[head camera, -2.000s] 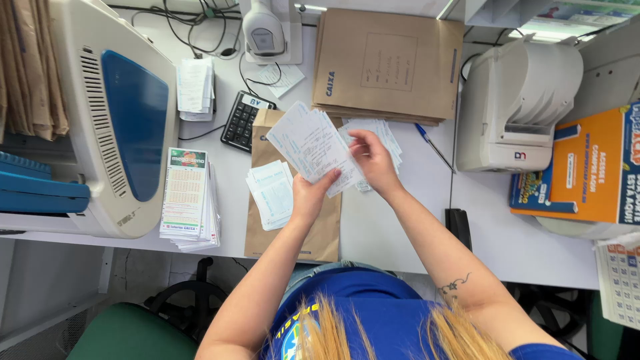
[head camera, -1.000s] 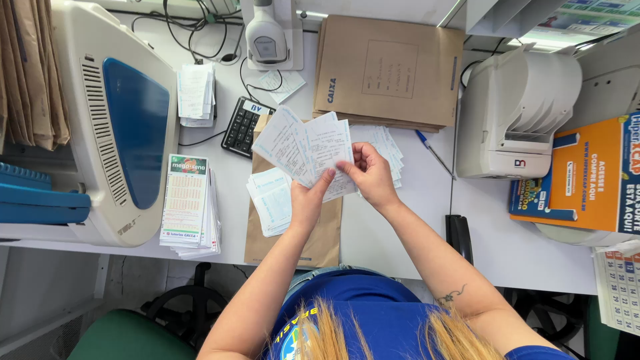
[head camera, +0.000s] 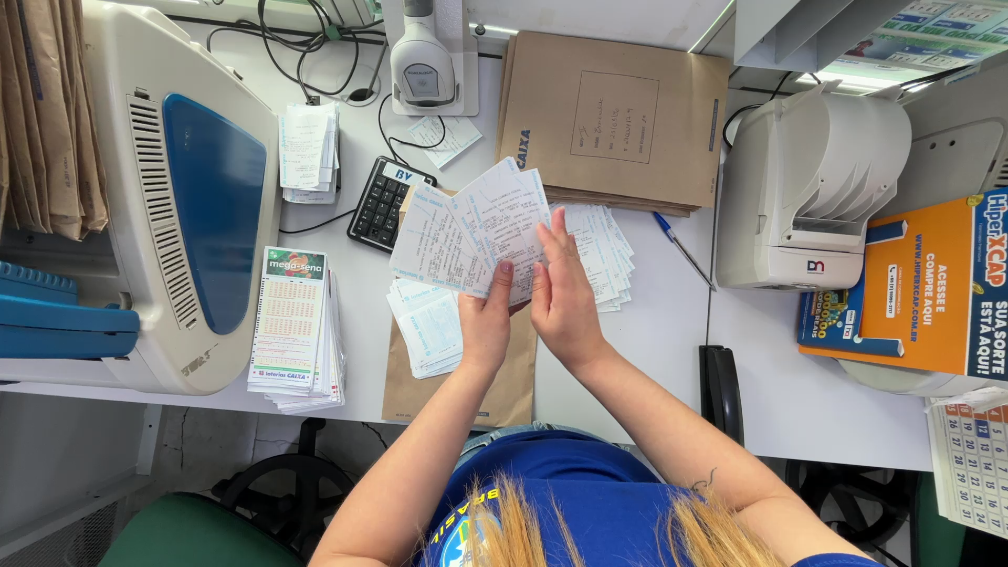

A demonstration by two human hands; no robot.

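Note:
My left hand (head camera: 486, 319) pinches a fan of printed paper slips (head camera: 492, 220), its thumb lying on top. At the slips' right edge is my right hand (head camera: 568, 295), fingers extended and close together; whether it grips a slip I cannot tell. Below the fan, a stack of slips (head camera: 431, 331) rests on a brown paper envelope (head camera: 496, 378). More slips (head camera: 602, 252) lie spread on the desk, just right of my right hand. Behind the fan are a black numeric keypad (head camera: 379, 209) and a pile of large brown envelopes (head camera: 614, 110).
A beige machine with a blue panel (head camera: 216, 213) stands at left, near betting forms (head camera: 291, 323) and a pile of receipts (head camera: 307, 150). A barcode scanner (head camera: 424, 71) is at the back. On the right are a pen (head camera: 683, 250), a black stapler (head camera: 720, 394) and a beige desktop machine (head camera: 803, 197).
The fingers of my right hand have straightened and now sit at the right edge of the fan. My left hand still holds the slips, whose spread has shifted.

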